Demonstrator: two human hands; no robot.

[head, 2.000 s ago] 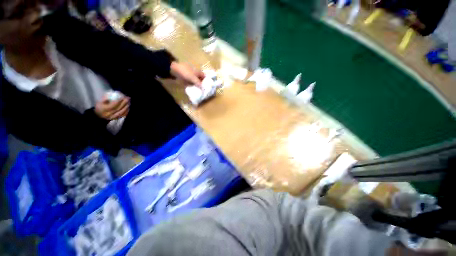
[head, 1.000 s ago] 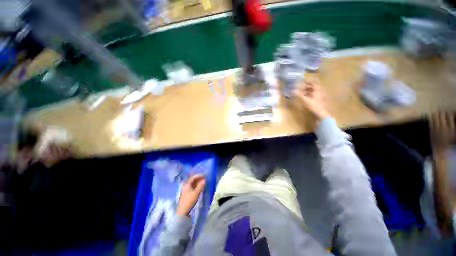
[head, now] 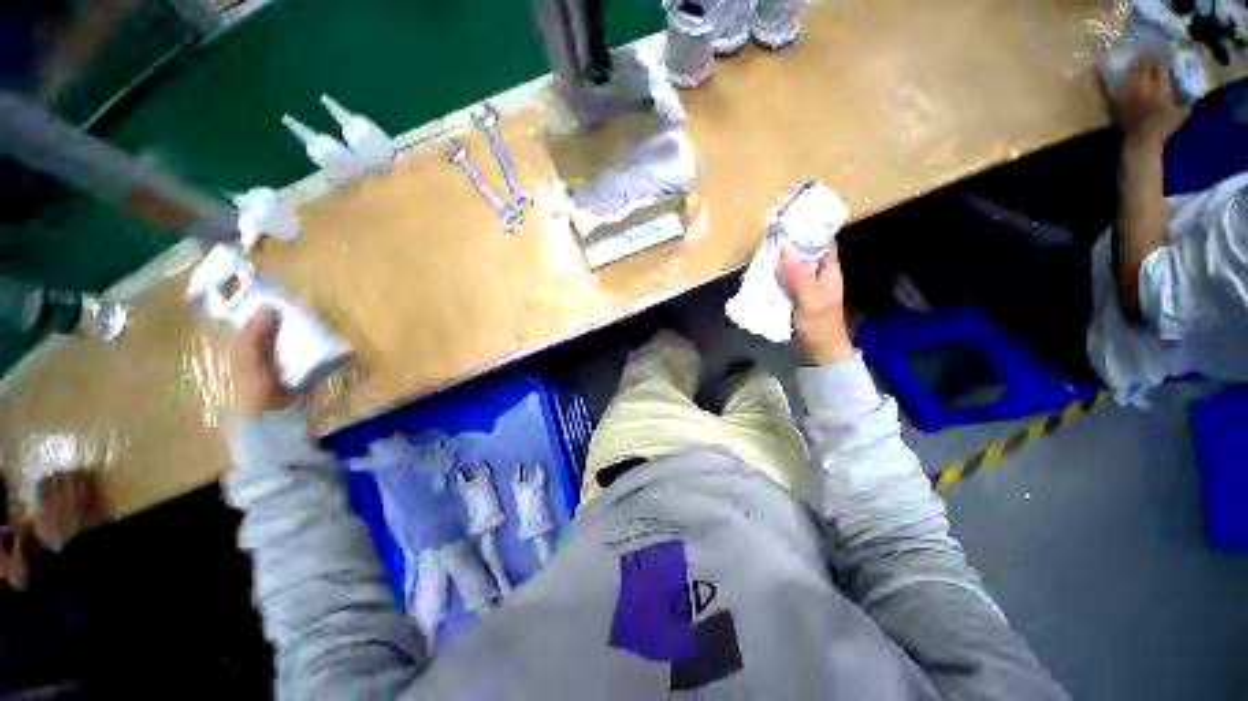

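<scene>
My right hand [head: 817,295] is closed on a white-grey hollow moulded part [head: 786,260], held at the bench's front edge, right of the press, its wide end up. My left hand [head: 257,359] is at a second white-grey moulded part [head: 304,342] on the left of the bench, fingers on its left side. The fingertips there are partly hidden, but the hand appears to grip it. The press block [head: 623,158] stands between the hands, with a small pale rectangular base [head: 634,237] in front.
Two wrenches [head: 490,171] and two pointed white bottles [head: 342,138] lie or stand left of the press. Ridged tubes [head: 732,25] stand behind it. A blue bin [head: 561,438] holds limb-like parts [head: 482,500]. Other people's hands [head: 1147,99] show at right and far left.
The view has turned and steadied. My right hand has moved from the tube cluster to the bench's front edge with a part. My left hand has moved from above the bin to the part at left.
</scene>
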